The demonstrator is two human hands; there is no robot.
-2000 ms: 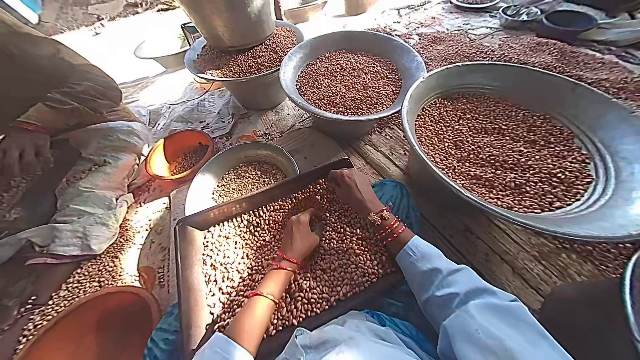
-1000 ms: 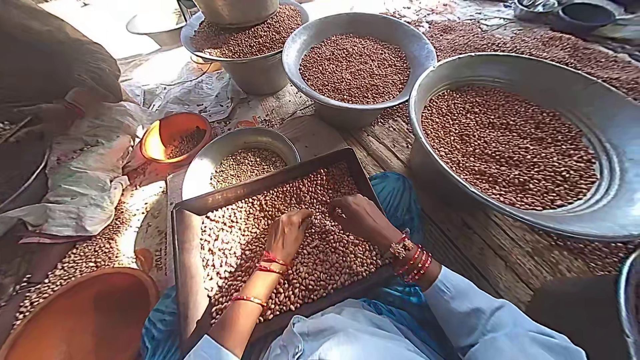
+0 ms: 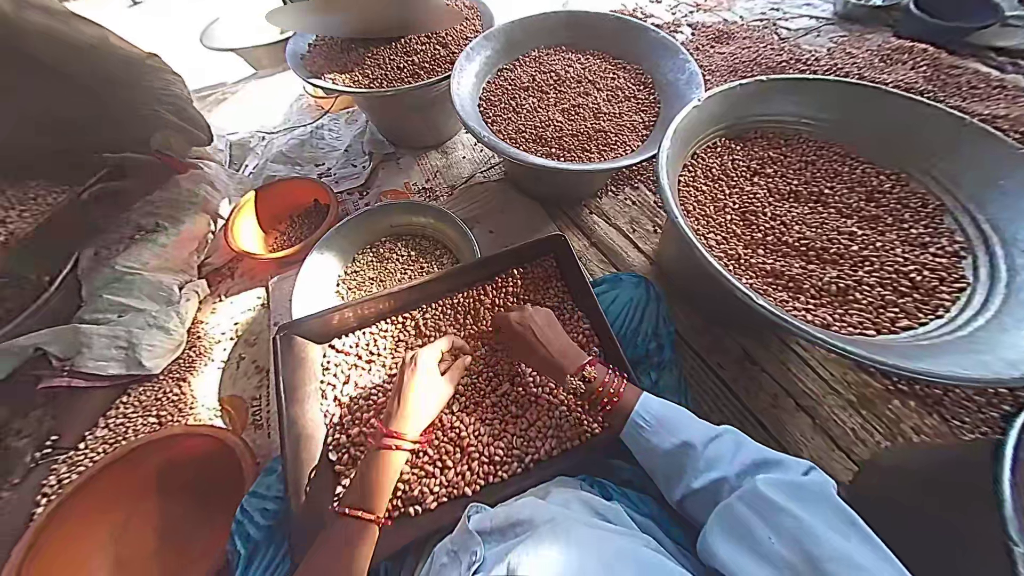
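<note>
A dark rectangular metal tray rests tilted on my lap, filled with reddish-brown nuts or beans. My left hand hovers over the middle of the tray, thumb and fingertips bent toward each other; whether a nut is between them cannot be told. To its right, my right hand is at the nuts near the upper right part, its fingers curled down and their tips hidden. Red bangles circle both wrists. Touching or just behind the tray's far edge is a metal bowl with paler kernels.
Large metal basins of nuts stand ahead and to the right on wooden planks. An orange bowl is beyond the tray at left, a larger orange bowl at lower left. Another person's sleeve and arm are at upper left, beside sacking.
Two seconds ago my hands were close together near the tray's upper middle; now they are farther apart. My left hand has lifted from the nuts.
</note>
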